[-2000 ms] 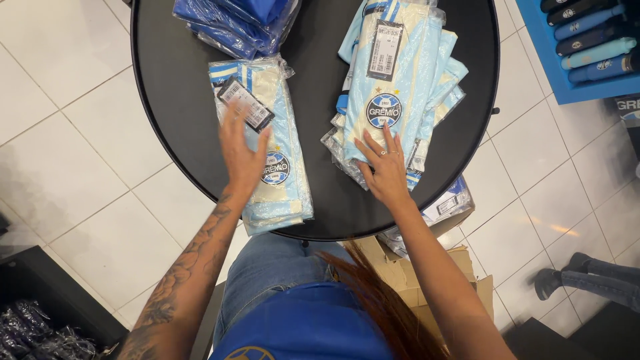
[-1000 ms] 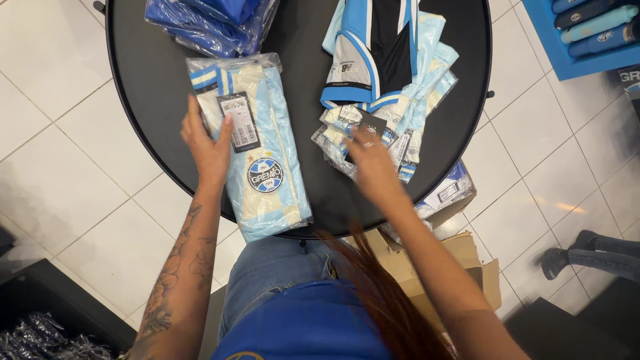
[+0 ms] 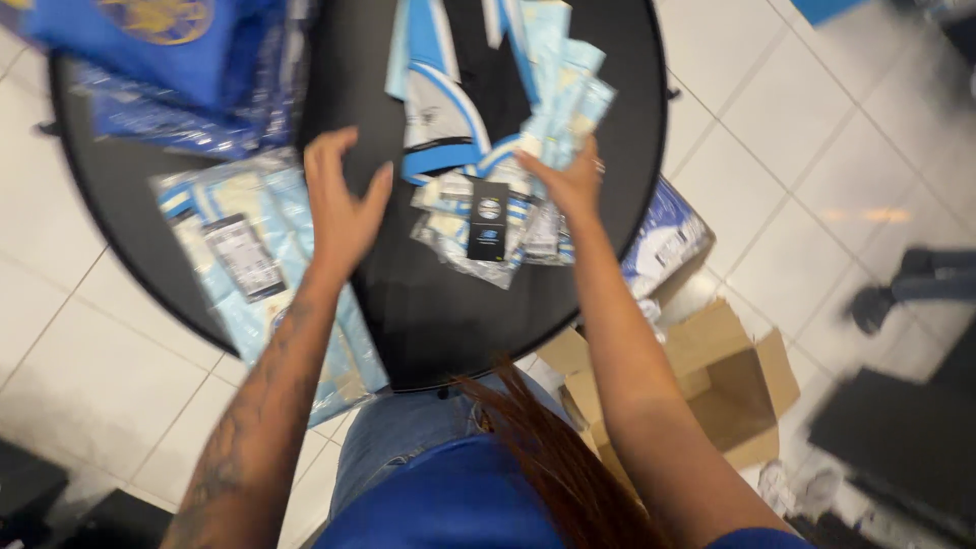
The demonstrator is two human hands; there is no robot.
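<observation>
My left hand (image 3: 343, 202) is over the round black table with fingers apart, holding nothing, just right of a light blue and cream jersey in a clear plastic bag (image 3: 293, 221). That bag bears a tag (image 3: 244, 257) and overhangs the table's near edge. My right hand (image 3: 568, 179) has its fingers spread at the right side of a pile of bagged light blue and cream jerseys (image 3: 560, 114); its thumb is near an unbagged black, white and blue garment (image 3: 442, 122) lying on them. A black hang tag (image 3: 488, 221) lies at the garment's near end.
Folded blue garments in plastic (image 3: 191, 114) lie at the table's (image 3: 412, 335) upper left. Below its right edge are an open cardboard box (image 3: 732, 396) and a blue and white package (image 3: 663, 240). A person's dark shoe (image 3: 873, 309) shows on the tiled floor at right.
My left hand has let go of the bagged jersey, which now lies tilted farther left. My right hand has moved from the tag to the pile's right side. The view has shifted.
</observation>
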